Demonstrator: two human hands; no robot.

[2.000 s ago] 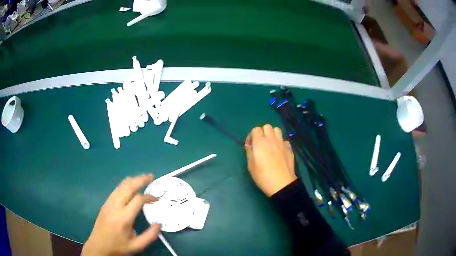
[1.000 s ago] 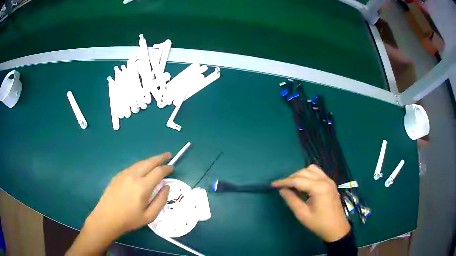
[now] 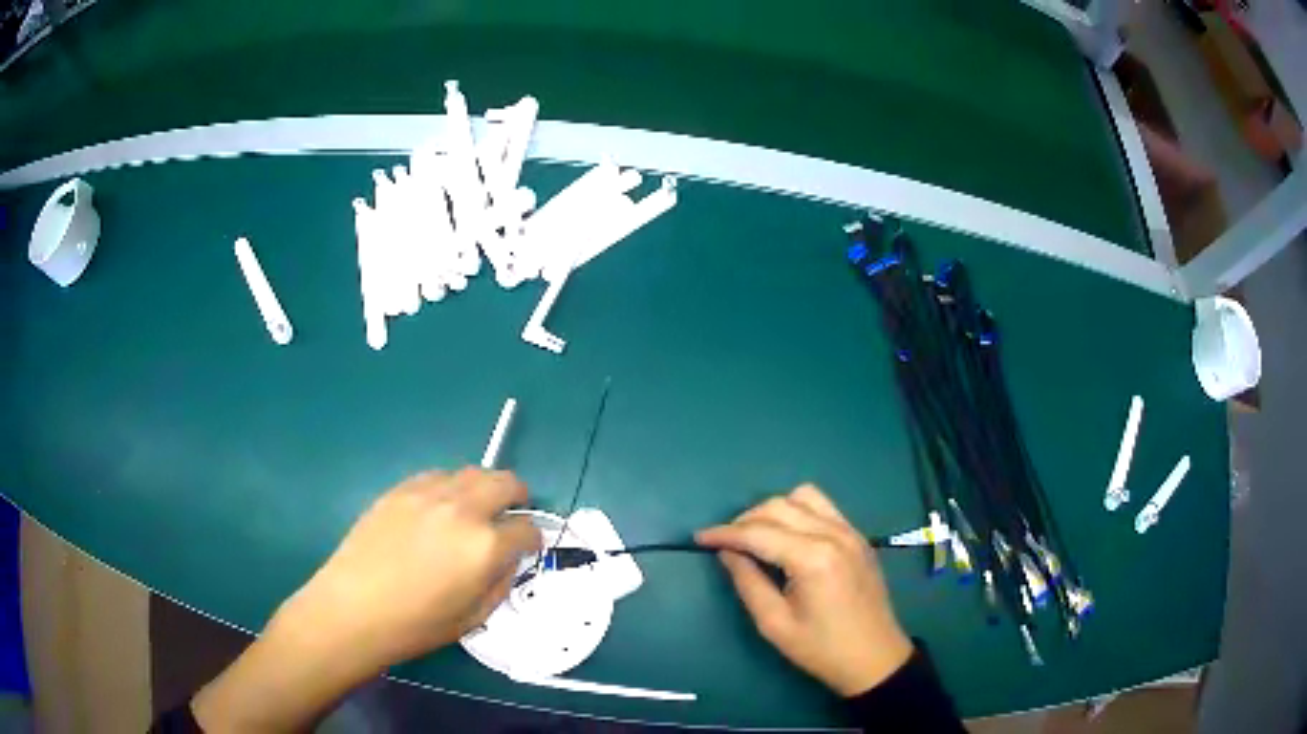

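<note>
A round white housing (image 3: 566,638) with two antenna sticks lies on the bench at the lower middle. My left hand (image 3: 466,552) is at its upper left rim, fingertips bent over the opening; they hide what they touch. My right hand (image 3: 810,574) pinches a black cable harness (image 3: 659,546) to the right of the housing. The harness's left end lies in the housing opening beside my left fingertips, and its other end, with white plugs, sticks out right of my right hand. A thin dark wire (image 3: 591,445) rises from the housing.
A pile of white antennas (image 3: 430,244) lies at the back left, with a single antenna (image 3: 264,291) beside it. A cable bundle (image 3: 960,416) lies at the right. White housings stand at the far left (image 3: 65,232) and far right (image 3: 1227,349). A pale rail (image 3: 745,165) borders the belt.
My right hand has moved left with the harness, and its left end has gone into the housing opening. My left fingertips have closed in over the housing. The view has shifted slightly.
</note>
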